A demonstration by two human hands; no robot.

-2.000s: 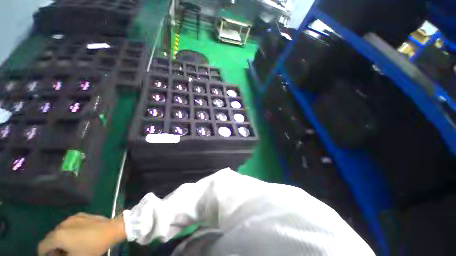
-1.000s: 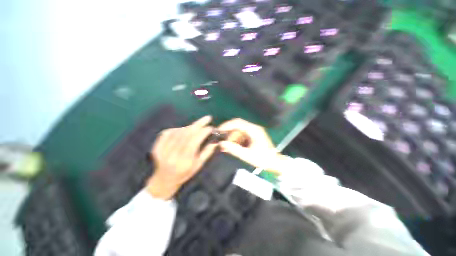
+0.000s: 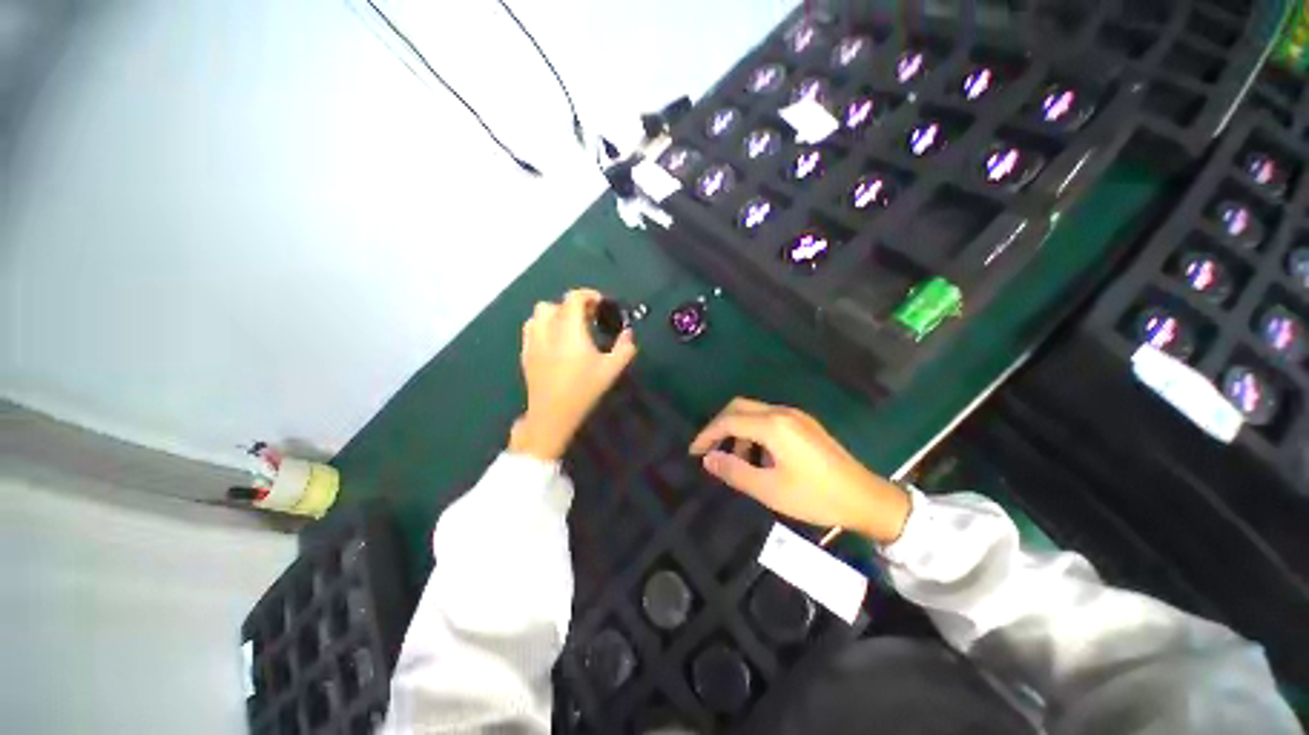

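My left hand [image 3: 567,366] holds a dark round watch unit [image 3: 610,320] between thumb and fingers, above the green bench. A lone watch unit [image 3: 689,319] with a lit purple screen lies on the bench just right of it. My right hand [image 3: 797,467] is over the right side of the black foam tray [image 3: 620,534], fingers curled; a dark patch shows between thumb and fingers, and I cannot tell whether it is a watch unit. The tray's near pockets hold several dark watch units [image 3: 666,599]. A white label [image 3: 814,570] lies at its right edge.
A far foam tray [image 3: 861,323] holds lit watch units and a green piece [image 3: 927,306]. Another tray with lit units [image 3: 1203,273] stands right, a smaller tray [image 3: 319,618] left. A yellow-labelled cup [image 3: 299,487] stands by the white wall. Black cables [image 3: 467,101] hang there.
The view has swung from the right-hand trays to the bench. My hands were close together at a small dark object; now they are apart, left near the lone unit, right over the tray.
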